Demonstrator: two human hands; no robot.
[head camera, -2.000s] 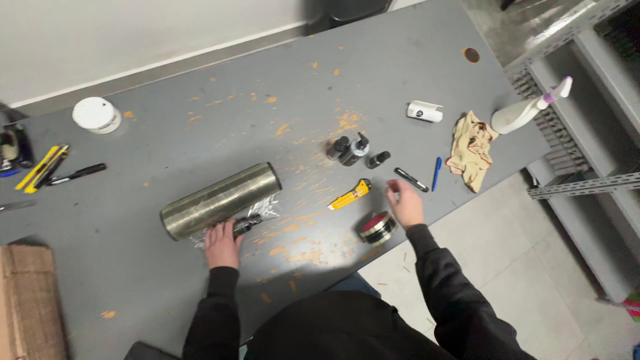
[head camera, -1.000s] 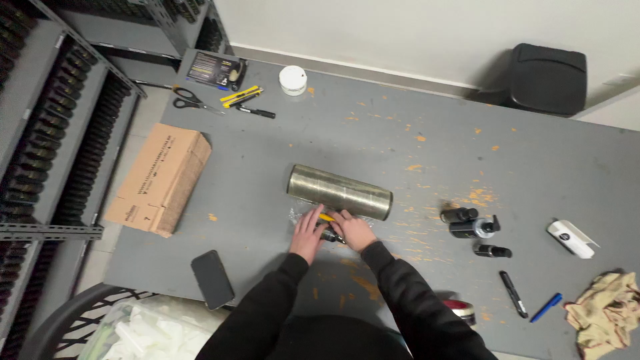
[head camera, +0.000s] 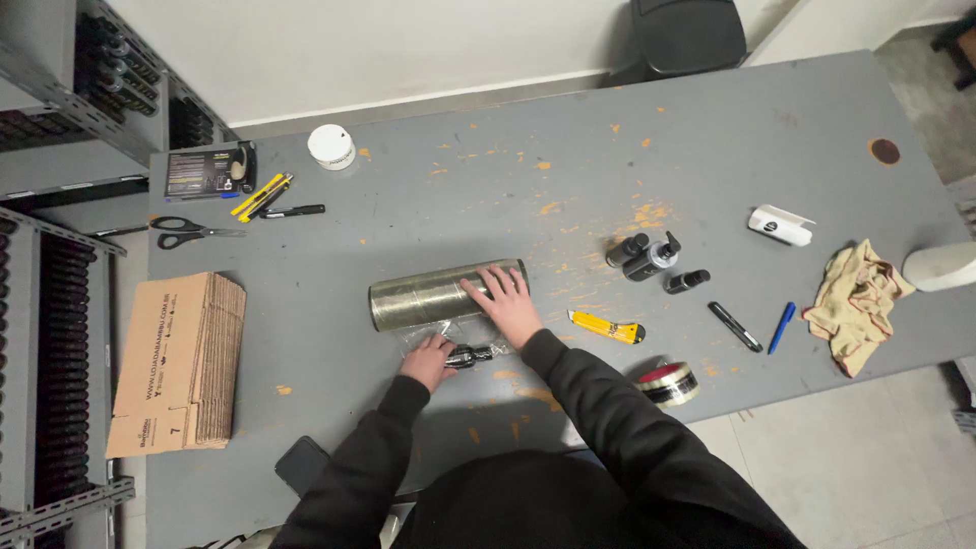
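A roll of clear plastic film (head camera: 419, 296) lies on the grey table in front of me. My right hand (head camera: 507, 305) rests on the right part of the roll, fingers spread. Loose film (head camera: 435, 329) extends from the roll toward me. On it lies a small dark bottle (head camera: 476, 354), and my left hand (head camera: 428, 361) grips its left end. A yellow utility knife (head camera: 608, 327) lies to the right of my right hand, not touched. Beyond it stand or lie several dark bottles (head camera: 648, 261). The left fingertips are partly hidden around the bottle.
Flattened cardboard boxes (head camera: 171, 366) are stacked at left, near a phone (head camera: 302, 463). Scissors (head camera: 179, 232), a white jar (head camera: 332, 147) and a black marker (head camera: 293, 211) lie farther back. Rightward are a tape roll (head camera: 669, 383), pens (head camera: 781, 328), a cloth (head camera: 858, 309) and a white spray bottle (head camera: 939, 267).
My right hand has moved from the film near the bottle onto the roll. The yellow knife, near my hands one second ago, now lies at the right. The view has shifted.
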